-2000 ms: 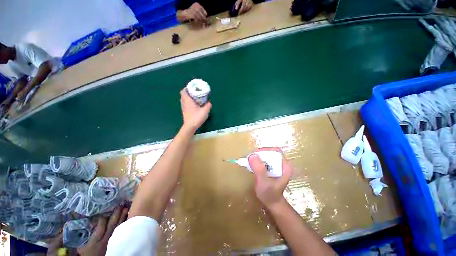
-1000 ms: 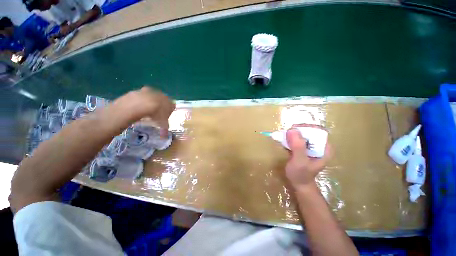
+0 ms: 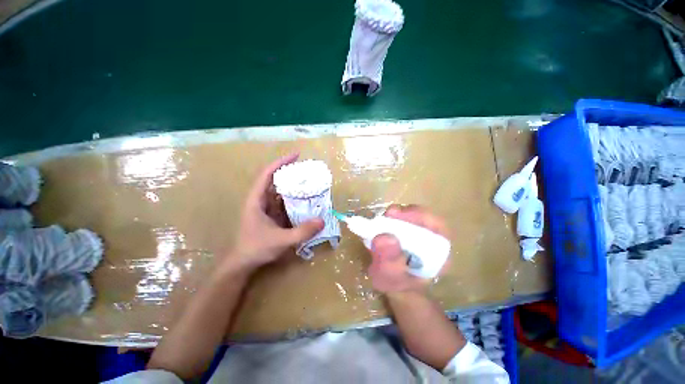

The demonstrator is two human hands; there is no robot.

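My left hand point(image 3: 263, 225) holds a grey-white hollow casting point(image 3: 306, 202) above the tan bench, its beaded rim up and its cut-out end down. The fingers are behind it and the thumb is on its lower front. My right hand point(image 3: 398, 255) is shut on a white glue bottle point(image 3: 424, 247), tilted with its nozzle towards the upper left. The teal tip point(image 3: 340, 215) is at the right side of the casting. Whether it touches cannot be told. Another casting point(image 3: 369, 49) lies on the green belt, beaded rim away from me.
Stacked castings point(image 3: 45, 255) lie at the left on the bench point(image 3: 466, 161). Two spare glue bottles point(image 3: 515, 189) lie beside the large blue crate point(image 3: 567, 225) of castings. The green belt point(image 3: 188, 67) runs behind the bench. A smaller blue crate point(image 3: 508, 337) shows below the bench edge.
My left hand has left a casting on the belt, reached to the left stack, and brought another casting to the middle. My right hand still holds the bottle, now beside this casting.
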